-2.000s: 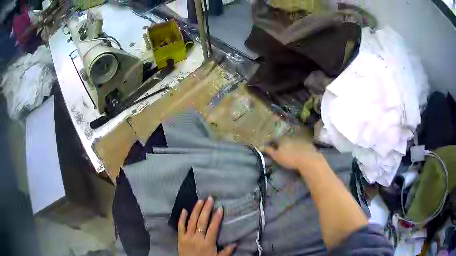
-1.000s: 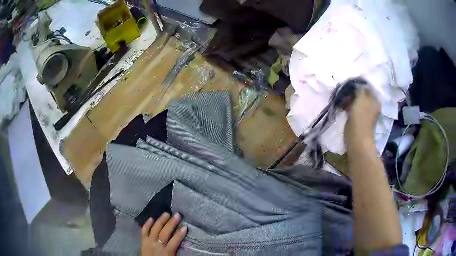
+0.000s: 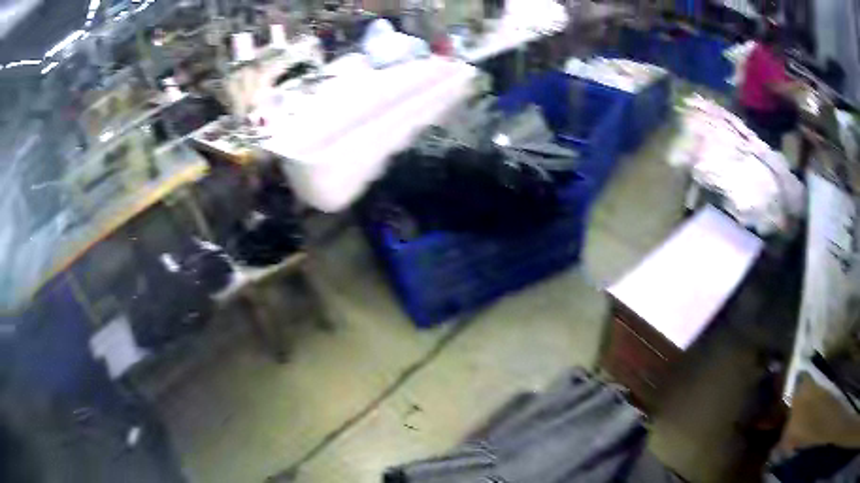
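A bundle of grey panels (image 3: pixel 566 429) shows at the bottom edge of the view, right of centre. It is blurred, and its lower part is cut off by the picture's edge. Neither my left hand nor my right hand is in the picture, so I cannot tell from this frame what holds the grey panels.
A blue crate (image 3: pixel 495 269) holding dark and grey pieces stands on the pale floor (image 3: pixel 377 377). A white-topped cabinet (image 3: pixel 688 274) stands at right. Dark bundles (image 3: pixel 269 226) lie on a low stool at left. White cloth (image 3: pixel 740 165) and a person in pink (image 3: pixel 764 80) are at upper right.
The view has swung left, away from the table, to the floor and crate. The grey panels now show at the bottom edge. Both hands have left the picture.
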